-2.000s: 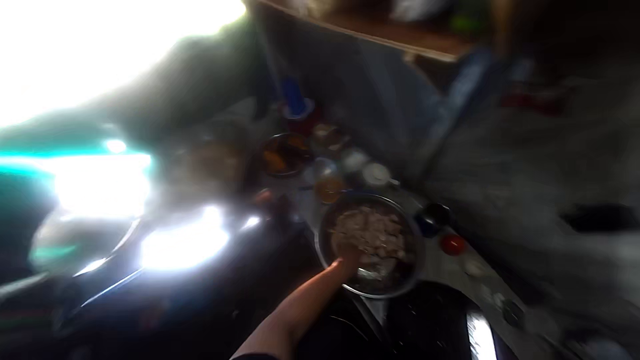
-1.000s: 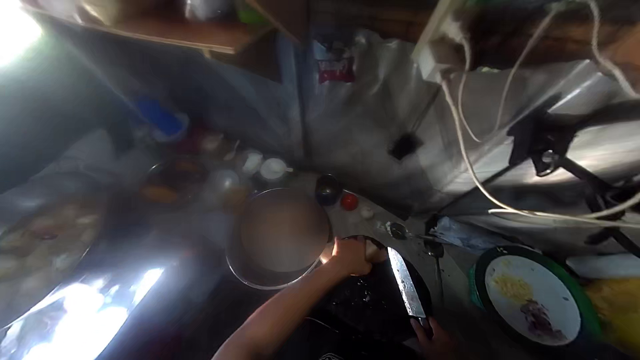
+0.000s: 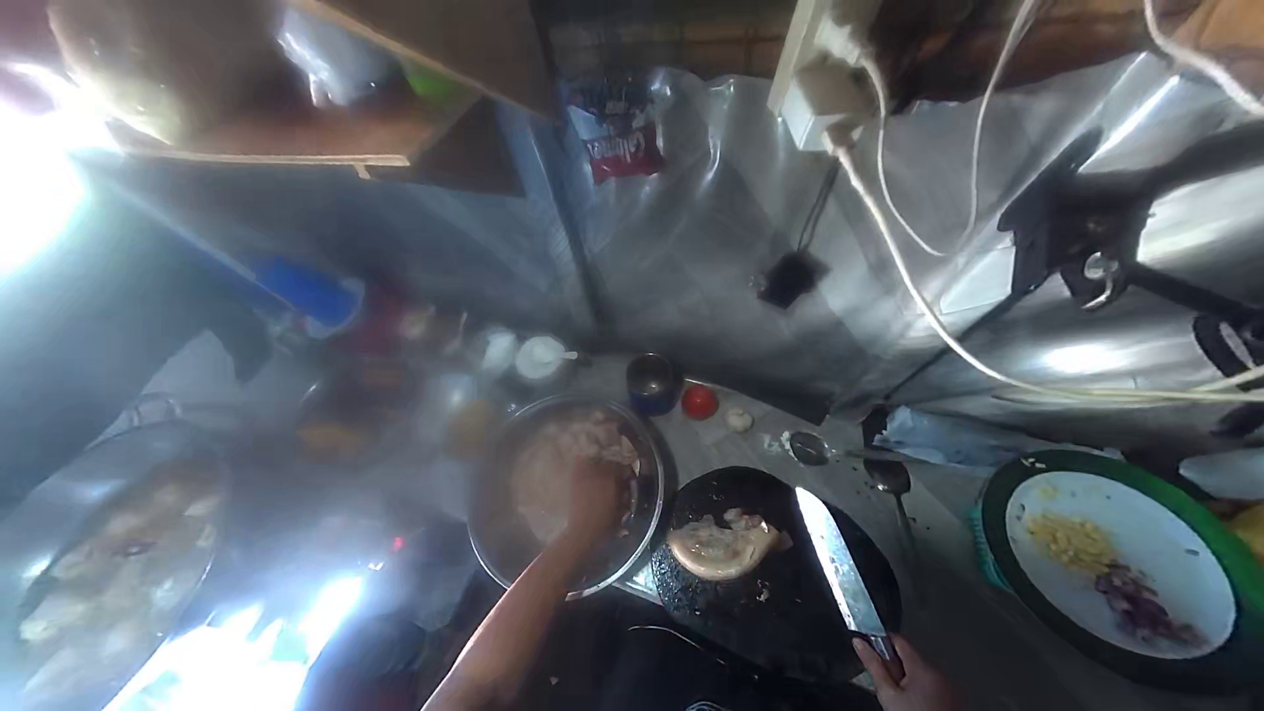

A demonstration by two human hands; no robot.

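Observation:
My left hand [image 3: 598,499] reaches into a large metal bowl [image 3: 654,494] of pale cut meat [image 3: 548,464]; its fingers are hidden among the pieces. My right hand [image 3: 904,676] grips the handle of a large kitchen knife [image 3: 839,568], whose blade points up and away over a round dark chopping board [image 3: 790,632]. On that board, left of the blade, lies a curved piece of pale raw meat [image 3: 721,546] with skin along its edge.
A steaming pan of food [image 3: 118,583] stands at left. Behind the bowl are a dark cup [image 3: 653,383], a red tomato [image 3: 699,401] and a garlic bulb [image 3: 738,420]. A white plate [image 3: 1185,523] with chopped yellow and purple pieces sits right. White cables [image 3: 918,296] hang above.
My left hand has moved left from the board into the bowl. The knife stays in my right hand, and a piece of meat now shows plainly on the board.

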